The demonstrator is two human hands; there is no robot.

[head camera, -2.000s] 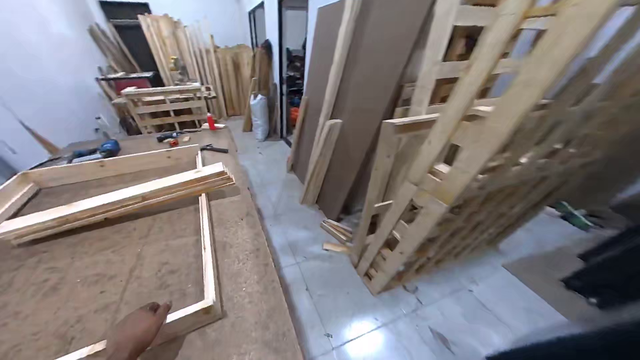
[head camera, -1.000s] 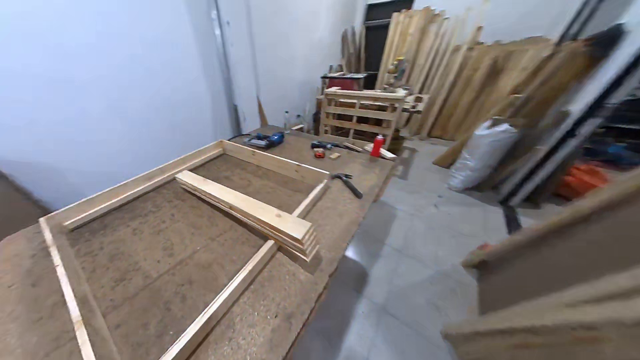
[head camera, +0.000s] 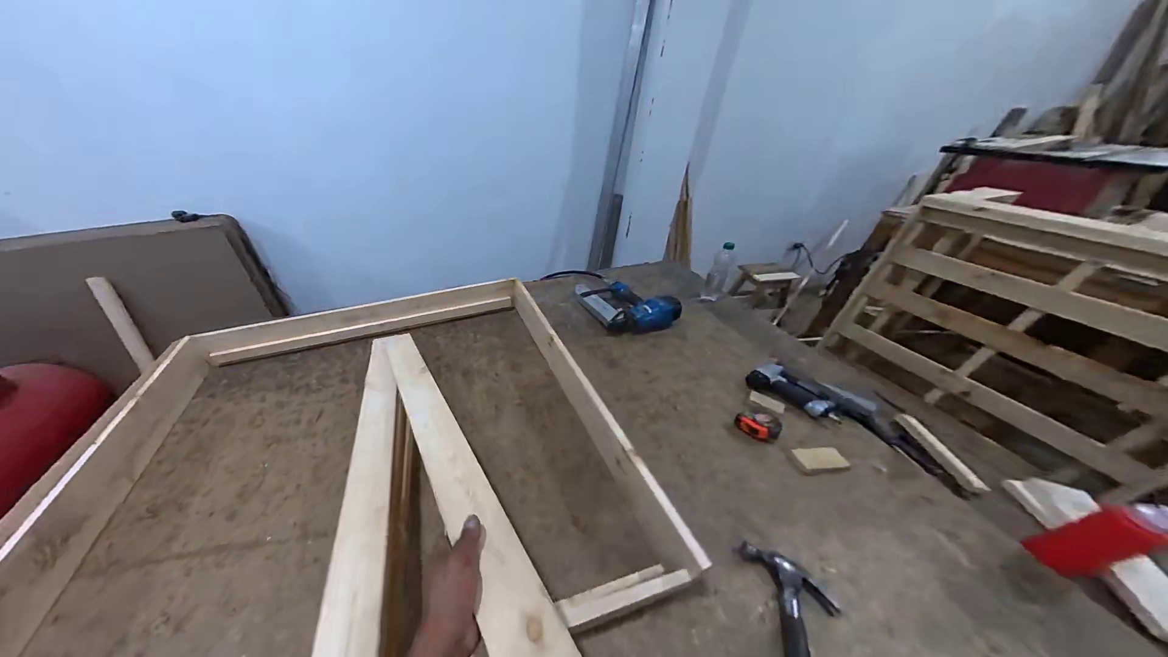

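My left hand (head camera: 452, 589) is at the lower middle, its thumb over the edge of a pale wooden board (head camera: 488, 529); its fingers are mostly hidden. This board lies at an angle to a second board (head camera: 363, 511) on the left, their far ends close together. More wood edges show in the gap between them. Both boards lie across a rectangular wooden frame (head camera: 593, 411) on the worktable. Battens run inside the frame's far side and at its near right corner. My right hand is out of view.
Right of the frame are a claw hammer (head camera: 789, 584), a tape measure (head camera: 757, 425), a blue nail gun (head camera: 630, 307), another air tool (head camera: 812, 392) and wood scraps (head camera: 819, 459). A slatted wooden frame (head camera: 1013, 319) stands behind. A red rounded object (head camera: 46, 420) is at left.
The view has swung left and closer to the table. The boards lay stacked together one second ago; now one is angled away from the other, with my left hand on it.
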